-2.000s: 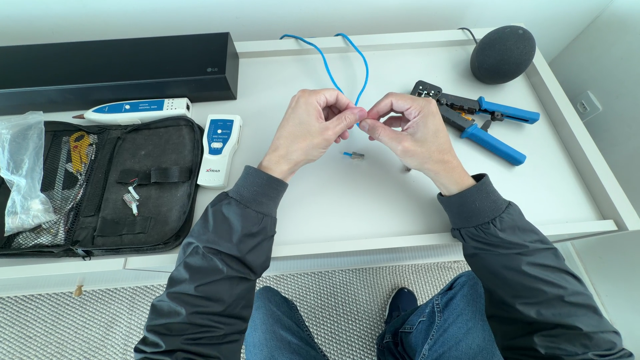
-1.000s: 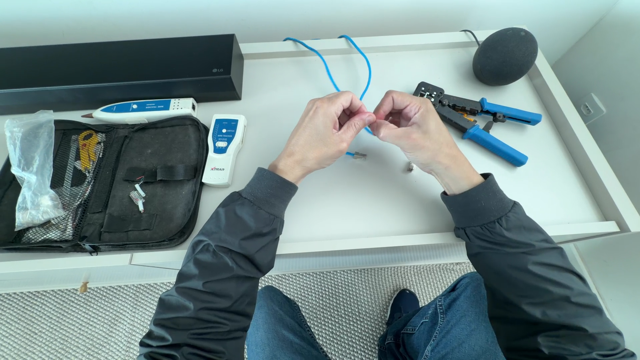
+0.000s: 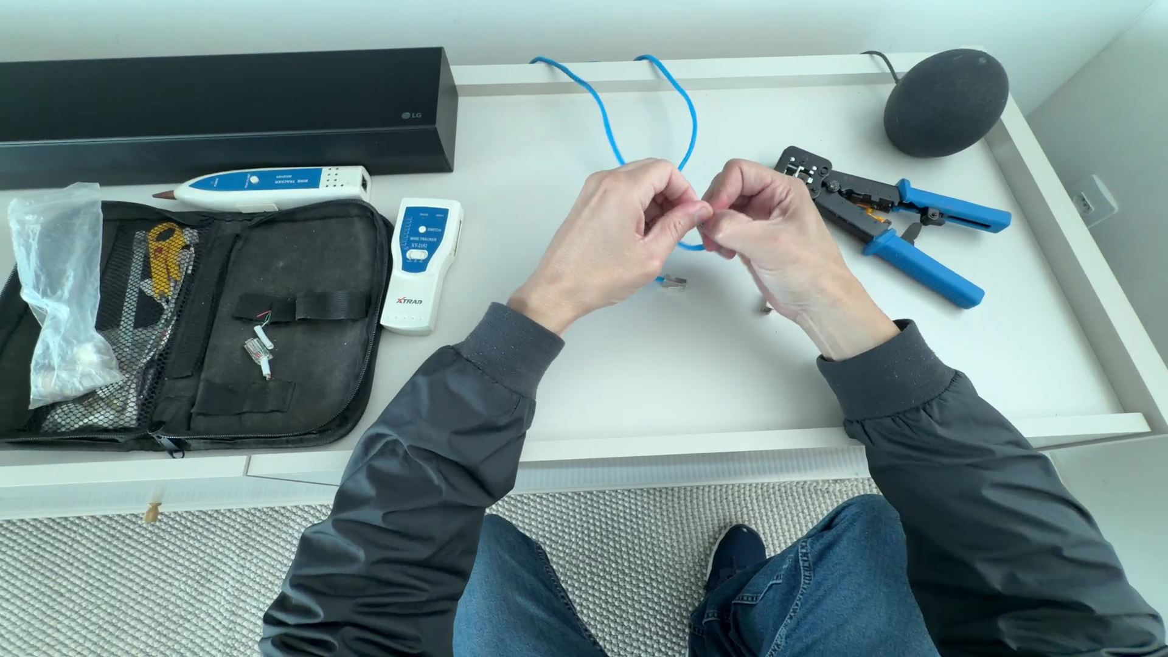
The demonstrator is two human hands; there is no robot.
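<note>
A blue network cable (image 3: 691, 128) loops over the back edge of the white tabletop and runs to both hands. My left hand (image 3: 630, 233) and my right hand (image 3: 766, 233) meet at the fingertips, pinched at a cable end that the fingers mostly hide. Below my left hand, a clear modular plug (image 3: 673, 283) on the other blue end lies on the surface. A small metallic piece (image 3: 765, 307) shows partly beside my right wrist. A crimping tool with blue handles (image 3: 890, 214) lies to the right of my right hand.
At left are an open black zip case (image 3: 310, 246) with a plastic bag (image 3: 64, 301), a white wire tracker unit (image 3: 422, 274), a probe (image 3: 274, 187) and a black soundbar (image 3: 228, 109). A dark round speaker (image 3: 946, 102) stands back right. Raised rims border the tabletop (image 3: 712, 447).
My hands stay together at about the same place, with small shifts of the fingers. The plug below my left hand has moved slightly since the oldest frame.
</note>
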